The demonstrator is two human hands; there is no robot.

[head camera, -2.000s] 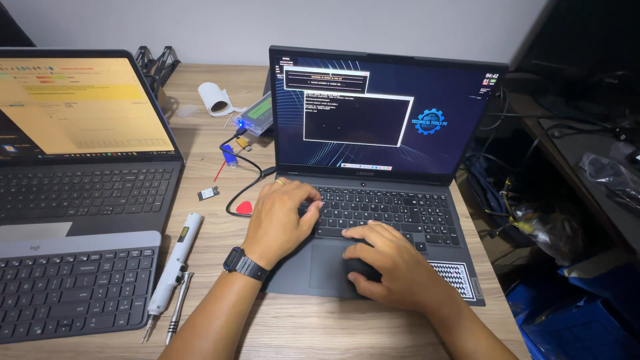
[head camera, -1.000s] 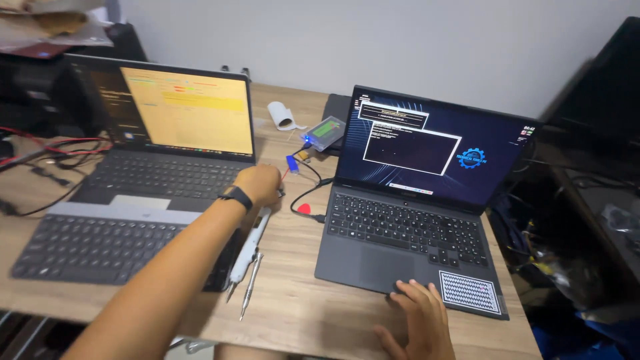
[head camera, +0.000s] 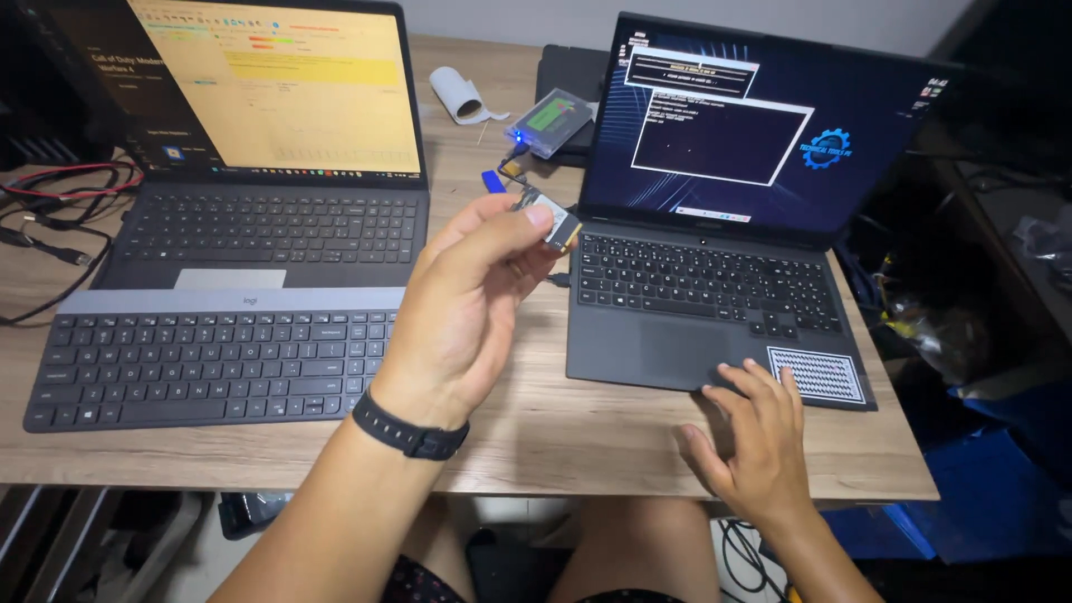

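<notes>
Between its thumb and fingers my left hand [head camera: 477, 293] holds a small M.2 card [head camera: 554, 223] with a gold edge connector, raised over the wood desk. My right hand [head camera: 745, 427] holds nothing. Its fingers are spread at the front edge of the right laptop [head camera: 641, 339], near a black-and-white patterned sticker [head camera: 816, 375]. Dark windows are open on that laptop's screen [head camera: 737, 117]. Behind my left hand lies a clear-cased device [head camera: 549, 122] with a green display and a lit blue LED, a cable plugged into it.
At left stands another laptop [head camera: 276, 230] with a Logitech keyboard [head camera: 209, 368] in front. A roll of white paper [head camera: 456, 95], a blue connector piece [head camera: 494, 181] and a black box [head camera: 573, 71] lie toward the back. Cables [head camera: 59, 243] lie at the far left.
My left hand has left the right laptop's keyboard, reached down to the desk between the laptops and lifted the small card. My right hand has moved back to the laptop's front edge.
</notes>
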